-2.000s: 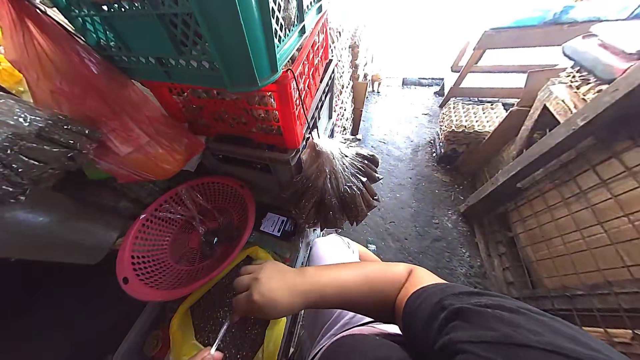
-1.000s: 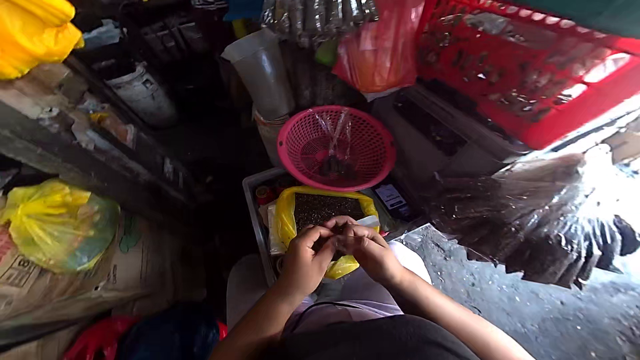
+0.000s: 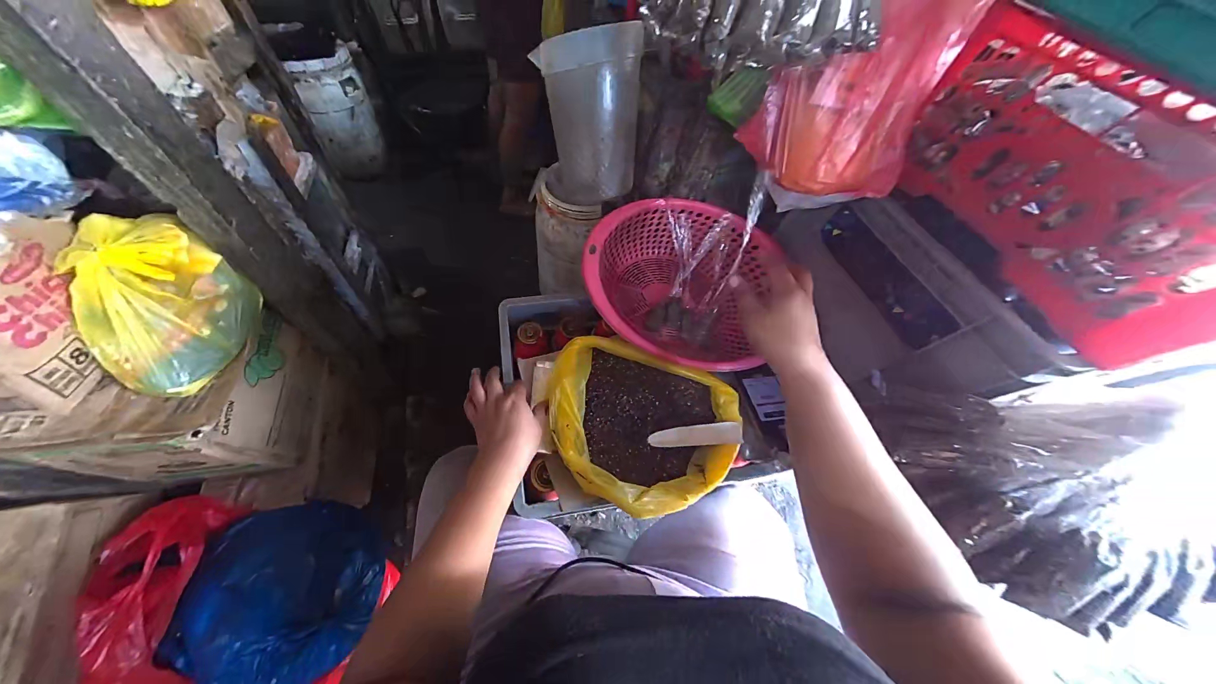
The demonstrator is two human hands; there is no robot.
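My left hand (image 3: 503,418) rests with fingers spread at the left rim of a grey plastic crate (image 3: 509,328), beside a yellow plastic bag (image 3: 567,408). The bag stands open, full of dark peppercorn-like grains (image 3: 627,413), and a pale flat scoop or blade (image 3: 693,435) lies on them. My right hand (image 3: 779,318) is at the right side of a pink perforated plastic basket (image 3: 608,285); its fingertips are blurred, and whether they hold anything is unclear. Inside the basket are narrow clear plastic packets (image 3: 698,275) with dark contents at their bottoms.
Red-topped containers (image 3: 530,339) stand in the crate. Behind it are a tall translucent container (image 3: 594,114) and a white bucket (image 3: 560,237). A red crate (image 3: 1073,190) and hanging packets (image 3: 1035,475) are at right. Tied bags (image 3: 275,589) and cartons (image 3: 237,408) lie at left. A person's leg (image 3: 518,133) shows behind.
My hands were together over the yellow bag a second ago. They have parted, the left to the crate's left rim and the right to the pink basket. The view swung left earlier.
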